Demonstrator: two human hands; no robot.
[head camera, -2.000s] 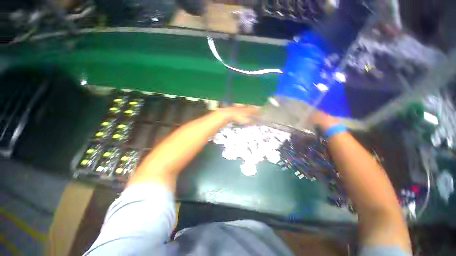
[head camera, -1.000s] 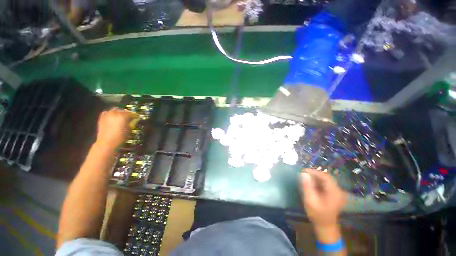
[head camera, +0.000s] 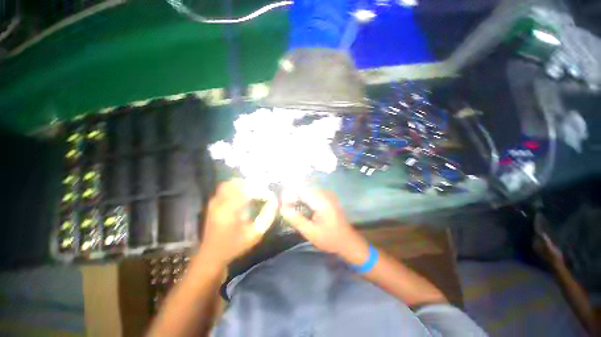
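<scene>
My left hand and my right hand are close together at the near edge of the dark green mat, just below the white parts. A small, blurred dark piece shows at my left fingertips. What it is cannot be made out. My right thumb and fingers point at it, and whether they grip anything cannot be told. Yellow finger cots are faintly visible on my left hand. The white parts form an overexposed heap touching or close behind my fingertips. A blue wristband is on my right wrist.
The black component tray is left, with yellow-topped boards in its left pockets. The fume hood hangs behind the heap. Lead wires lie right. The green conveyor runs behind. Cartons stand below. Another person's arm is far right.
My left hand has left the tray and moved right to the front of the white heap. My right hand has moved in to meet it. The camera view has shifted and is blurred.
</scene>
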